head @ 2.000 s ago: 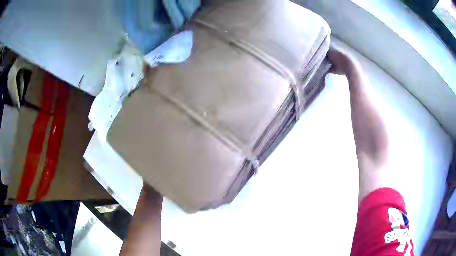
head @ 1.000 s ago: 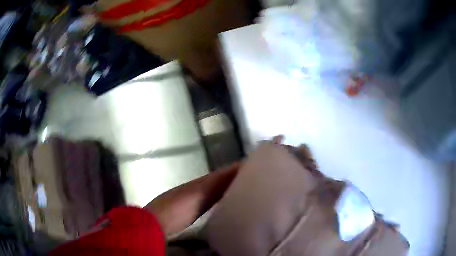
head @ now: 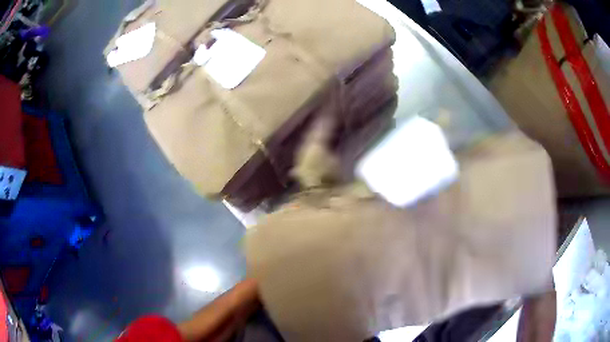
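Observation:
A tan-brown tied bundle [head: 401,254] with a white tag [head: 409,161] is held low in front of me, slightly blurred. My left hand [head: 250,294] is at the bundle's left side; its fingers are hidden by the bundle. My right hand [head: 539,300] is at the lower right corner, mostly hidden under it. More tied brown bundles [head: 281,73] with white tags [head: 234,59] lie just beyond, side by side on a pale surface. The held bundle's far edge overlaps them in view; I cannot tell if they touch.
A carton with red tape [head: 582,93] stands at the right. Grey floor [head: 140,220] runs along the left, with a blue object with red panels [head: 47,174] at the far left. A white surface with scraps [head: 588,294] shows at the lower right.
The view has swung from the white table to the other bundles. The held bundle has come away from that table and is now beside them, with both arms still at it.

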